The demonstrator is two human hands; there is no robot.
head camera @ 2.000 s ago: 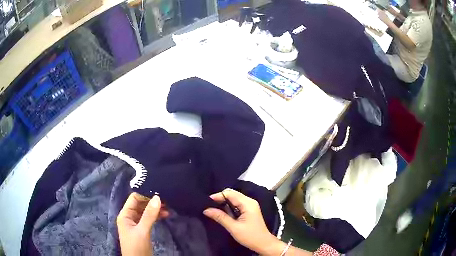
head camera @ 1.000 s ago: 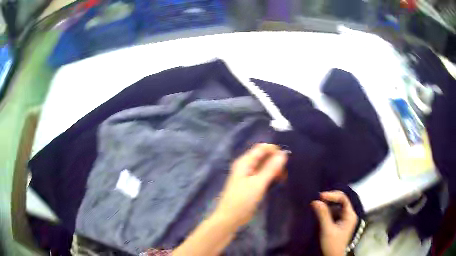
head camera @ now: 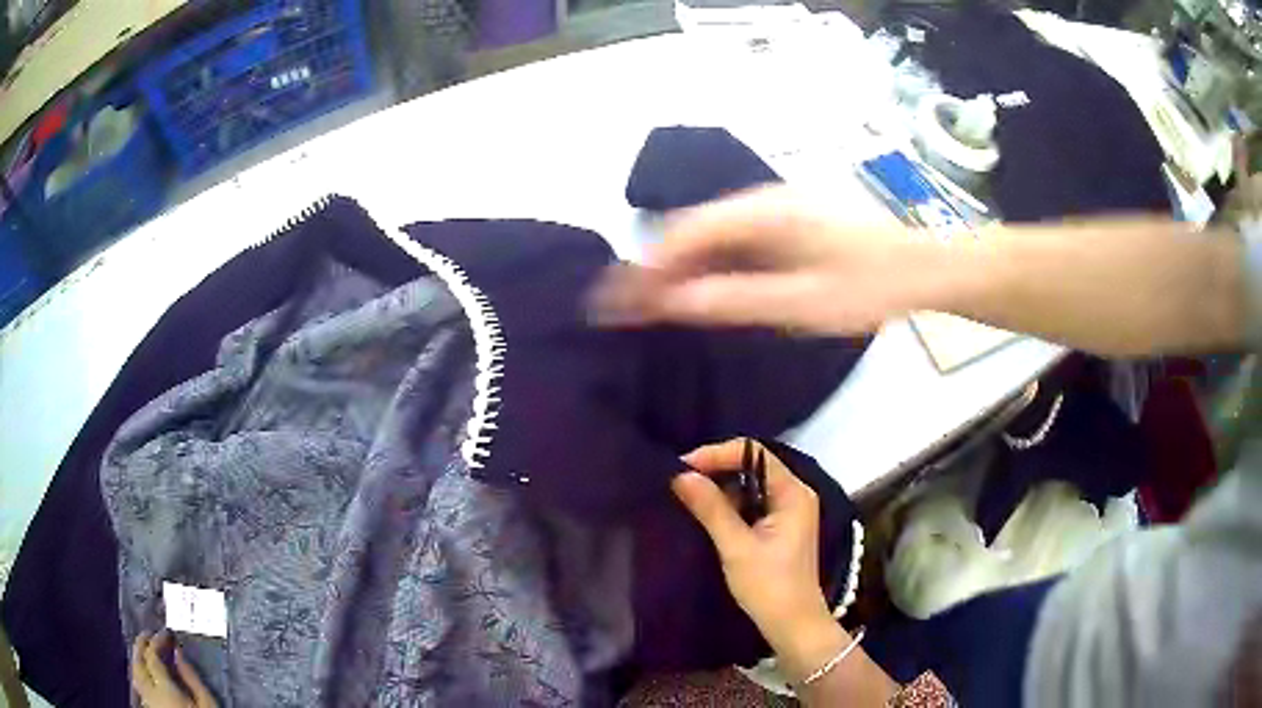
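The dark jacket lies with its grey-blue patterned lining turned up and white braid trim along its edge. A white care label shows at lower left. My left hand, small and cut off by the bottom edge, rests on the lining just below the label, fingers apart. My right hand holds a small black tool, seemingly thread snips, in its palm; thumb and finger pinch at the dark shell. Any thread there is too fine to see.
Another person's blurred arm reaches from the right over the jacket. Behind it are a phone, a tape roll and a dark garment pile. White cloth hangs beyond the table edge. A blue crate stands behind.
My left hand has left the shell beside the trim and moved down-left onto the lining. The other person's arm has entered from the right. My right hand still holds the tool.
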